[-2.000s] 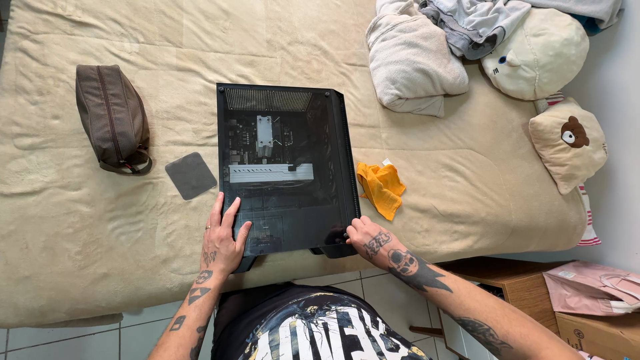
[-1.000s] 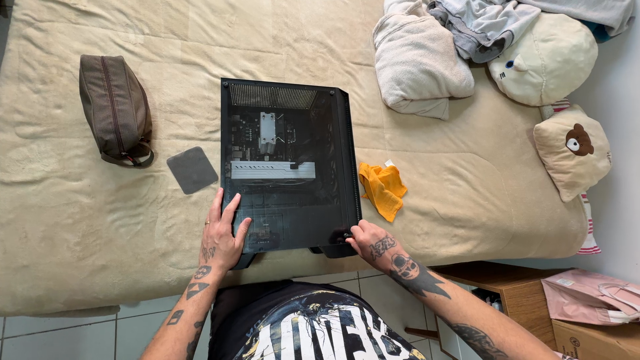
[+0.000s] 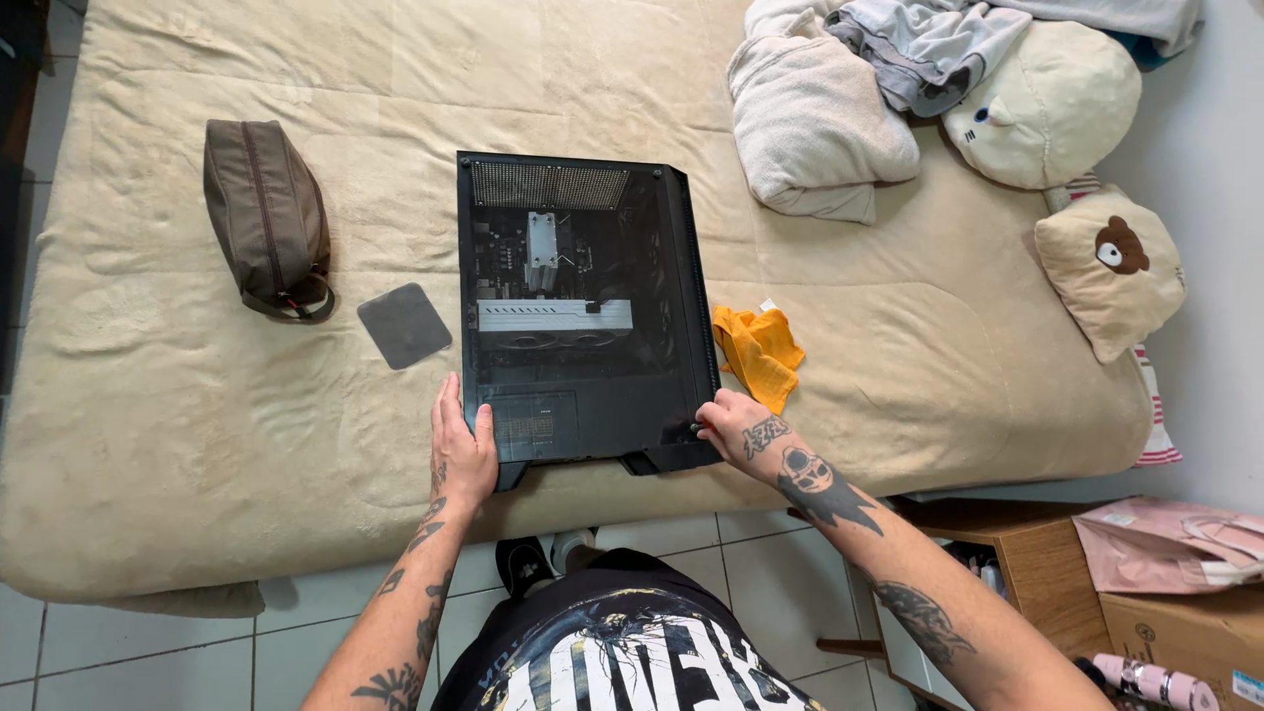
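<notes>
A black desktop computer case (image 3: 612,395) lies on its side on the bed, its dark see-through side panel facing up. Through the panel show a silver CPU cooler (image 3: 541,252) and a white graphics card (image 3: 555,318). My left hand (image 3: 464,439) rests against the case's lower left edge, thumb on the panel, fingers along the side. At the lower right corner, the fingertips of my right hand (image 3: 729,425) pinch a small thumbscrew (image 3: 697,427) at the panel's corner. Whether the screw is still threaded in cannot be told.
Left of the case lie a brown zipped pouch (image 3: 265,217) and a dark grey square pad (image 3: 405,326). An orange cloth (image 3: 760,351) lies close to its right side. Cushions, including a bear one (image 3: 1111,272), and a folded blanket (image 3: 815,123) sit at the upper right.
</notes>
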